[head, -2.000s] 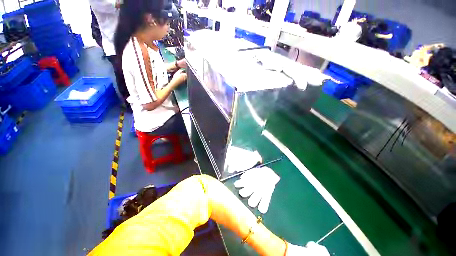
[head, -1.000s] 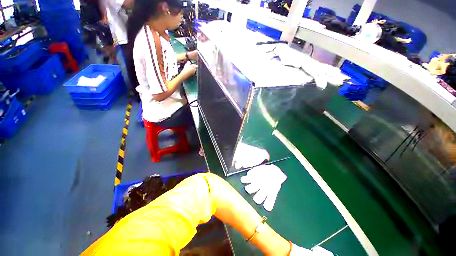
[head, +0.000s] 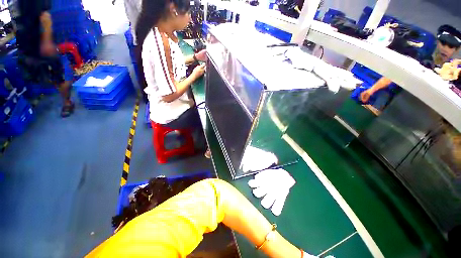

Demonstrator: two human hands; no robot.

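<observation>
My left arm in a yellow sleeve reaches across the lower middle to the bench. My left hand (head: 312, 255), in a white glove, is almost wholly cut off by the bottom edge; only a sliver near the wrist shows, and what it holds cannot be seen. My right hand is not in view. A spare white knit glove (head: 273, 189) lies flat on the green bench (head: 303, 221), beside the mirror-like panel box (head: 240, 95). A second white glove shape (head: 259, 159) shows in the panel, likely its reflection.
A blue bin (head: 124, 199) of black pieces is below the bench edge. A seated person (head: 169, 80) works beyond the box on a red stool (head: 172, 143). Stacked blue crates (head: 103, 88) stand on the floor. White gloves (head: 323, 70) lie on the box. Another person (head: 38, 45) stands far left.
The view has shifted, so the box and bench sit further right. My left hand has slid mostly out of the bottom edge. A person has appeared far left, and another with a bare arm behind the shelf.
</observation>
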